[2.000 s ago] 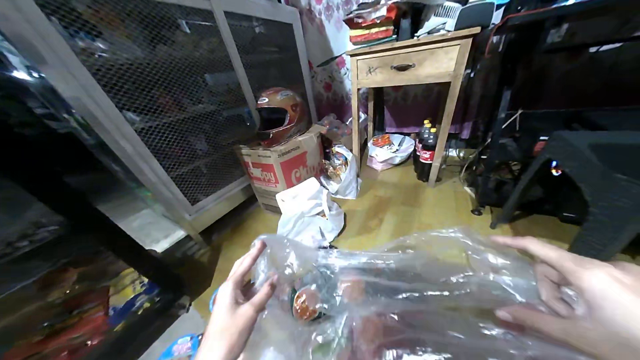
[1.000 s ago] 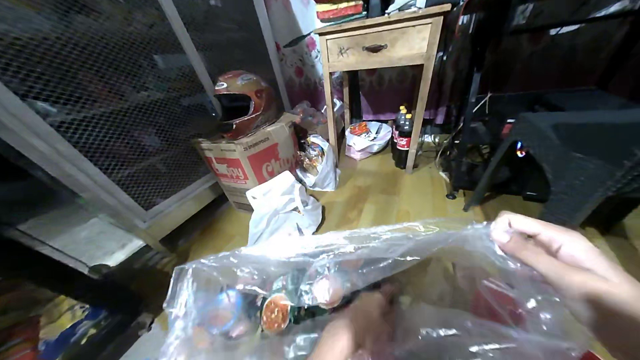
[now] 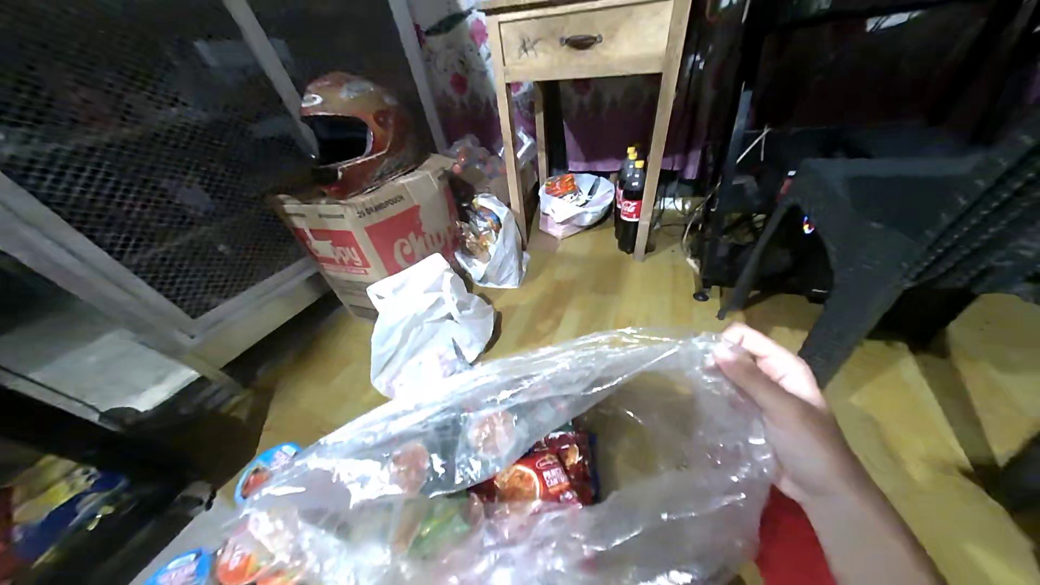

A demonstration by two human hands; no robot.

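Observation:
My right hand pinches the upper right rim of a large clear plastic bag between thumb and fingers, and the bag's mouth gapes beside it. Inside lie red food packets, a green item and some round-topped items seen blurred through the plastic. Blue-lidded cups show at the bag's left edge, one of them higher up. My left hand is out of sight.
A white plastic bag stands on the wooden floor ahead. Behind it are a cardboard box with a helmet on top, more bags, cola bottles and a wooden table. A mesh-door cabinet is left, a black plastic chair right.
My left hand, at the bag's left side two seconds ago and low in its middle one second ago, has left the view. My right hand still holds the bag's rim.

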